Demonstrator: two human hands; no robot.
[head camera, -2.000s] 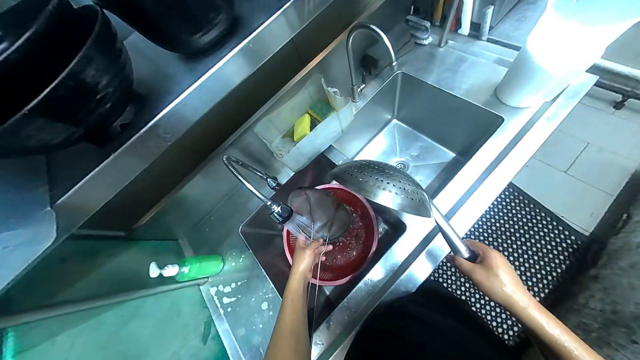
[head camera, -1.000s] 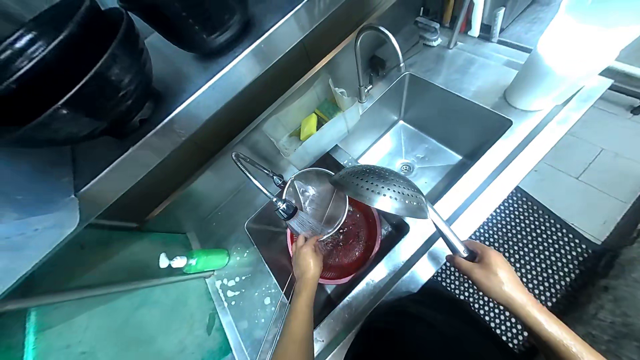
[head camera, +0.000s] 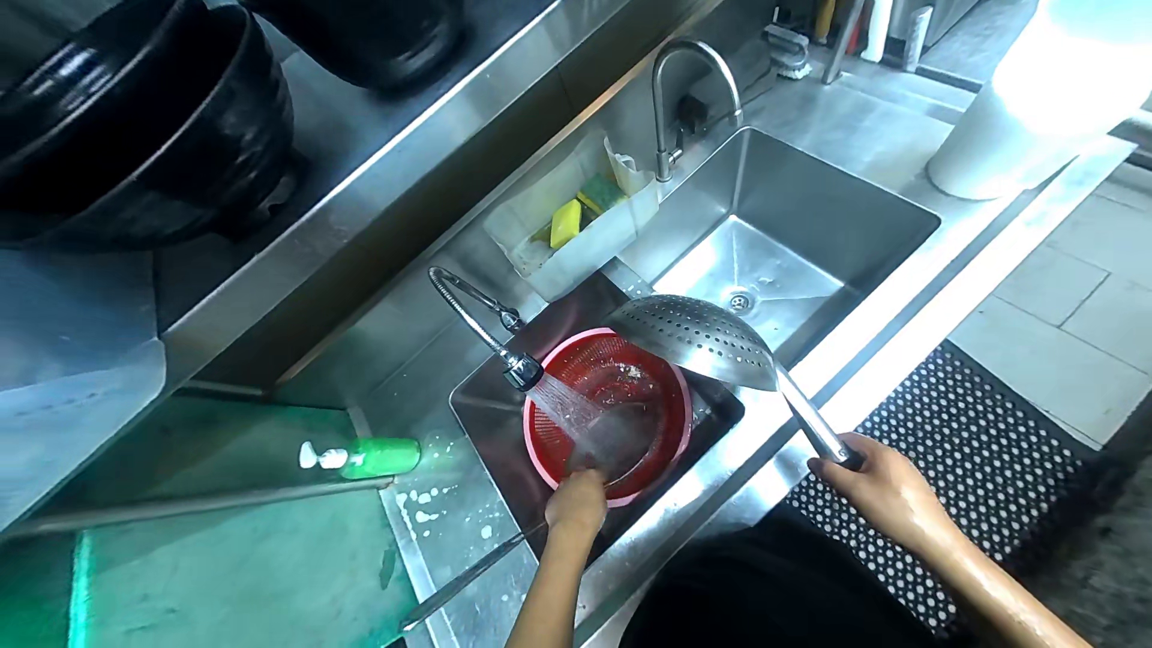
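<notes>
My right hand (head camera: 877, 481) grips the handle of a perforated metal ladle (head camera: 697, 337), whose bowl is tilted over the edge between two sinks. In the near sink (head camera: 486, 427) sits a red plastic colander (head camera: 643, 378) with a pink rim. My left hand (head camera: 578, 504) holds a round metal strainer (head camera: 621, 441) by its handle, low over the colander; the long handle runs out past my wrist. Water sprays from the flexible faucet (head camera: 522, 369) onto the strainer, blurring its bowl.
A second steel sink (head camera: 792, 198) with a curved faucet (head camera: 697, 45) lies beyond. A plastic bin (head camera: 540, 211) holds sponges (head camera: 566, 224). A green bottle (head camera: 382, 457) lies at left. Black bowls (head camera: 225, 126) sit on the shelf above; a white bucket (head camera: 981, 153) stands at right.
The strainer in my left hand has turned and moved down from beneath the faucet head into the colander area. My right hand has kept the perforated ladle about where it was.
</notes>
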